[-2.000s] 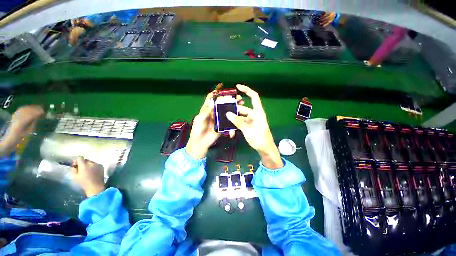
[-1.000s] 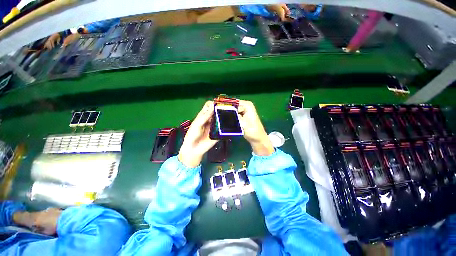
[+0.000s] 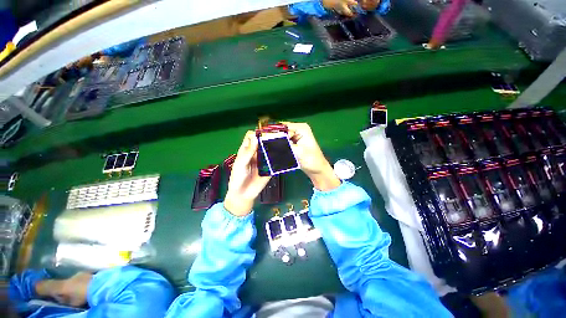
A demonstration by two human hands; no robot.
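Note:
My left hand point(image 3: 246, 180) and my right hand point(image 3: 308, 153) hold a housing with display fitted point(image 3: 278, 153) between them. Its white-framed dark screen faces me and its red end points away, with a gold tail there. Red-and-black phone housings point(image 3: 205, 187) lie on the bench left of and below my hands, partly hidden by them. Three LCD display modules point(image 3: 290, 223) lie in a row in front of me, gold tails pointing away. Small pieces point(image 3: 293, 253) lie just nearer to me than the row.
A glossy black blister tray point(image 3: 462, 192) of housings is at right, with white sheet point(image 3: 392, 180) along its edge. A white lid point(image 3: 344, 169), a white grid sheet point(image 3: 113, 191) and silvery film point(image 3: 104, 225) lie on the bench. Neighbouring persons' sleeves show at both lower corners.
Two seconds ago my right fingers were over the screen; now they grip its side. The neighbour's hands have left the silvery film. The view has tilted.

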